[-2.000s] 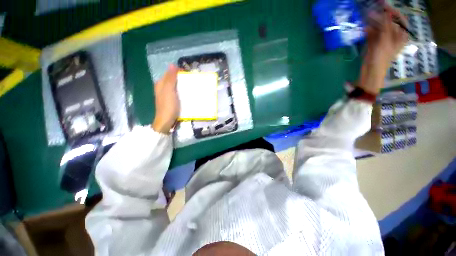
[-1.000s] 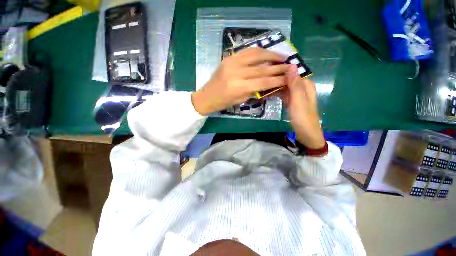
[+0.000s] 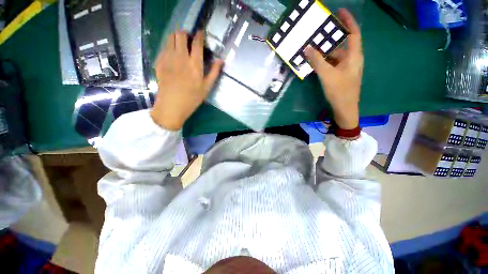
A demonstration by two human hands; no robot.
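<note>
My right hand (image 3: 342,67) holds a battery (image 3: 300,33) by its lower right part, thumb on the patterned face. The battery has yellow edges, black-and-white blocks and a short lead at its left edge. It is tilted above the right side of an open device housing (image 3: 251,56). The housing lies turned at an angle on bubble wrap (image 3: 243,107), its silver-grey inside showing. My left hand (image 3: 184,75) lies at the housing's left edge, fingers spread, partly over the wrap; whether it grips the edge is hard to tell.
A second device (image 3: 93,43) lies on bubble wrap at the left. A dark glossy sheet (image 3: 101,115) is near the front edge. A blue bin (image 3: 441,13) and a clear tray (image 3: 471,75) are at the right. Stacked batteries (image 3: 459,144) sit lower right; a cardboard box (image 3: 72,182) lower left.
The housing and its wrap have turned at an angle. My left hand has left the battery and moved left to the housing edge. The battery, in my right hand, has moved up and right.
</note>
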